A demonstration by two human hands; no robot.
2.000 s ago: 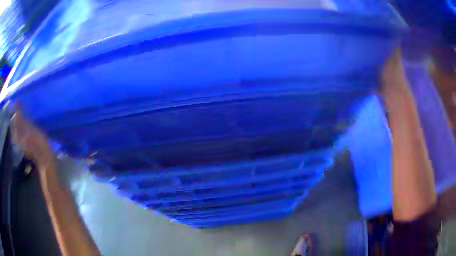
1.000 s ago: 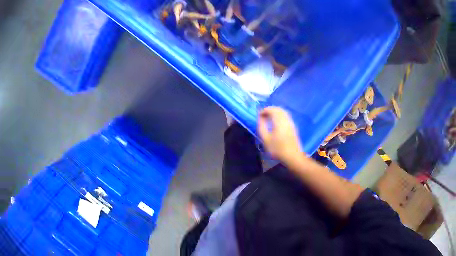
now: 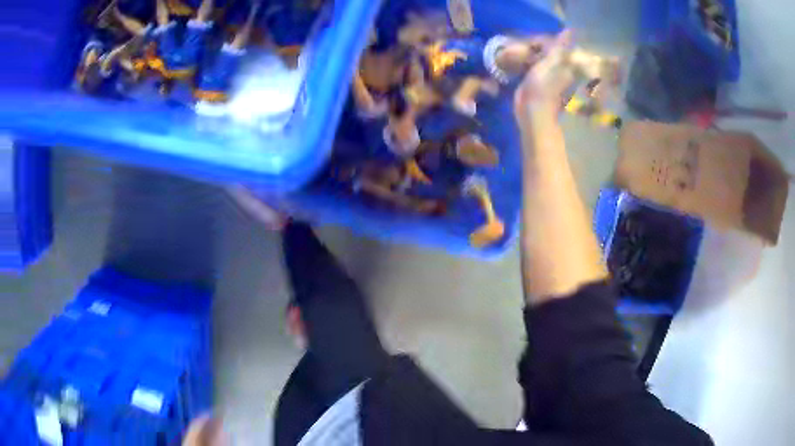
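A deep blue bin (image 3: 261, 161) at upper left holds jumbled figure leg parts (image 3: 179, 43) with blue shorts and a white sheet (image 3: 261, 87). A second blue bin (image 3: 418, 233) beside it, partly under its rim, holds more legs. My right hand (image 3: 545, 83) is at that bin's right edge, closed around a tan leg part (image 3: 510, 57) with a pale fluffy cuff; blur hides the exact grip. My left hand (image 3: 202, 431) is only a small blurred piece at the bottom edge; its fingers cannot be read.
A stack of blue crates (image 3: 131, 335) with white labels stands at lower left. At right are a cardboard box (image 3: 684, 170), a small blue crate (image 3: 654, 253) with dark contents, and another blue bin (image 3: 723, 26). Yellow-black tape shows beyond the second bin.
The view has turned right, and the second bin shows more fully. My right hand has moved from the first bin's rim to a leg part at the second bin.
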